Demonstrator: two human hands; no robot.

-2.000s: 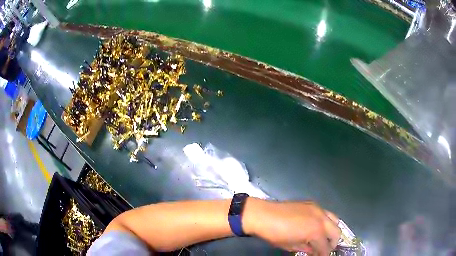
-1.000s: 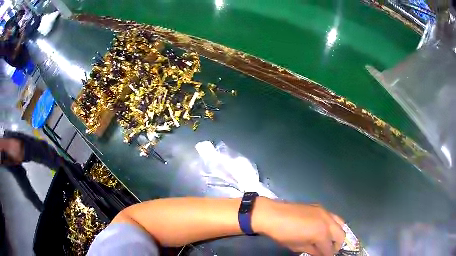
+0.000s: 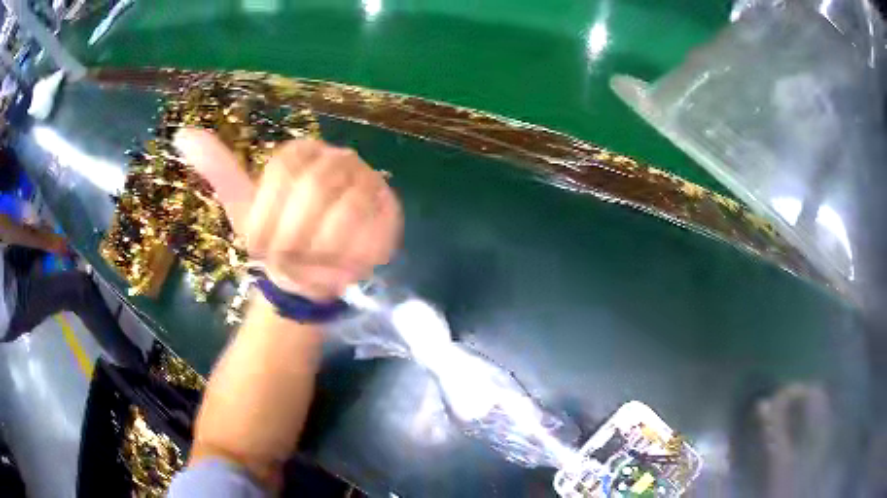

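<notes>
The white power strip housing (image 3: 695, 465) lies open side up at the bottom right, cut off by the lower edge. Contact strips, a small green circuit board (image 3: 622, 483) and a blue component show inside. A cord in a clear plastic bag (image 3: 428, 340) trails from it to the upper left. My left hand (image 3: 321, 214), blurred and with a dark wristband, is over the front of the brass contact strip pile (image 3: 146, 209). One finger points up-left and the others are curled; what they hold, if anything, is hidden. My right hand is not in view.
A black crate (image 3: 102, 418) with gold strips stands beside the bench at lower left. A clear plastic sheet (image 3: 778, 107) hangs at right. A worn brown edge (image 3: 467, 131) borders the green surface beyond. A person's arm and leg (image 3: 58, 292) show at far left.
My left hand has moved from the housing up and left to the strip pile. The housing and the bagged cord are now more fully visible. The view has shifted a little.
</notes>
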